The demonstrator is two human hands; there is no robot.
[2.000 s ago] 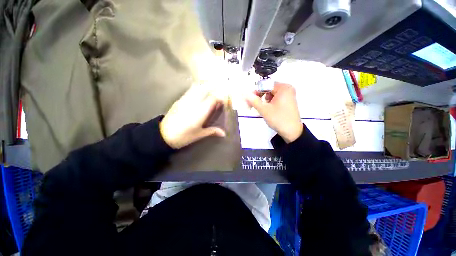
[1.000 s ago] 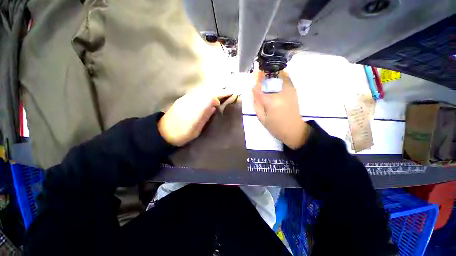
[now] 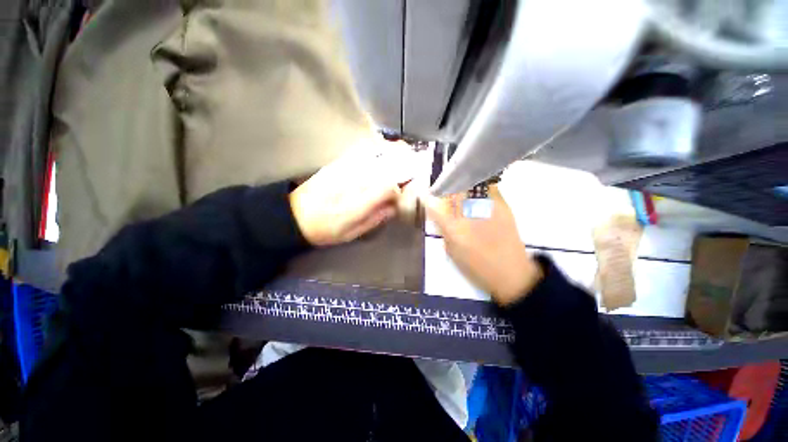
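A large olive-brown garment panel [image 3: 259, 104] lies left of the needle area and reaches the table's front edge. My left hand [image 3: 346, 200] lies on it and pinches its edge near the needle. My right hand [image 3: 479, 237] is just right of the cloth edge, its fingertips close to my left fingertips. Glare and the machine head hide what the right fingertips touch. The sewing machine head [image 3: 553, 78] leans over both hands and hides most of the needle area.
An edge ruler [image 3: 371, 312] runs along the table front. A tan paper strip [image 3: 616, 263] lies right of my right hand, with blue and red pens [image 3: 644, 207] behind it. A cardboard box [image 3: 717, 285] stands at the right. A blue basket [image 3: 704, 419] and a red bin [image 3: 756, 393] are below.
The view has tilted and moved closer to the machine head, which now covers more of the top right. My left hand keeps the cloth edge. My right fingertips have come nearer to it.
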